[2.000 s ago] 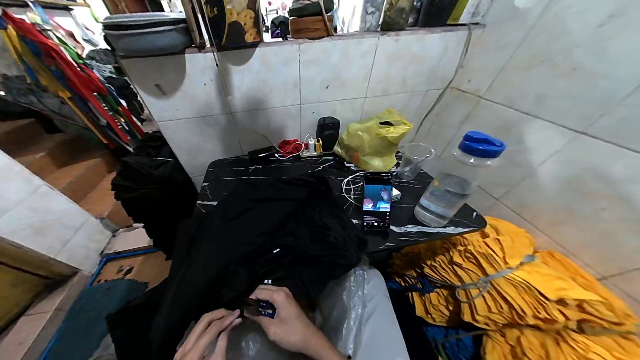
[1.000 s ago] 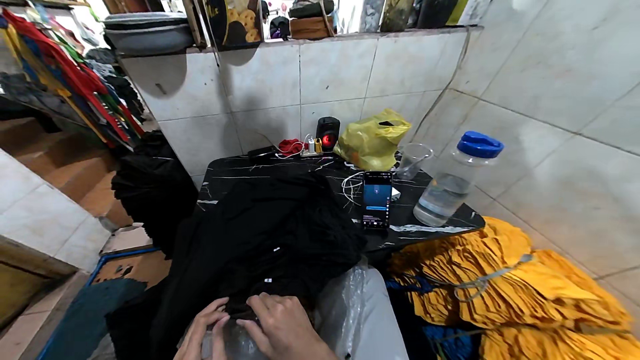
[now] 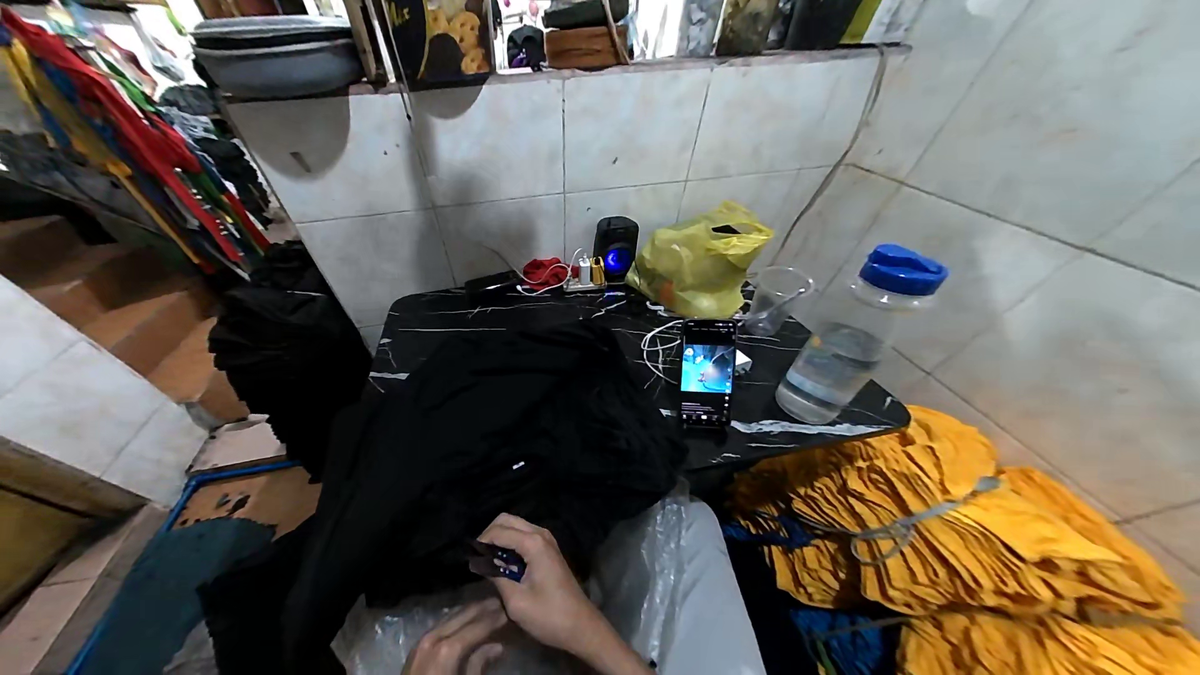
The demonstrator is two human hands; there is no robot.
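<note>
Black cloth garments (image 3: 506,403) lie heaped over the near left of a black marble-patterned table (image 3: 825,427) and hang down toward my lap. My right hand (image 3: 539,581) is closed around a small dark tool with a blue part (image 3: 506,564), which looks like thread snips, at the near edge of the cloth. Just below it on the left, my left hand (image 3: 459,642) has its fingers curled; whether it pinches any cloth cannot be told. A small white tag (image 3: 518,465) shows on the black cloth. Clear plastic (image 3: 656,562) lies under and beside my hands.
On the table stand a lit phone (image 3: 708,375), a water bottle with blue lid (image 3: 848,342), a clear cup (image 3: 778,295), a yellow plastic bag (image 3: 703,262) and a small speaker (image 3: 616,248). Tied bundles of orange cloth (image 3: 947,534) lie at right, a black pile (image 3: 281,356) at left.
My right hand has lifted a little off the cloth, and the dark tool shows in it again; one second ago it was hidden. My left hand has moved down toward me.
</note>
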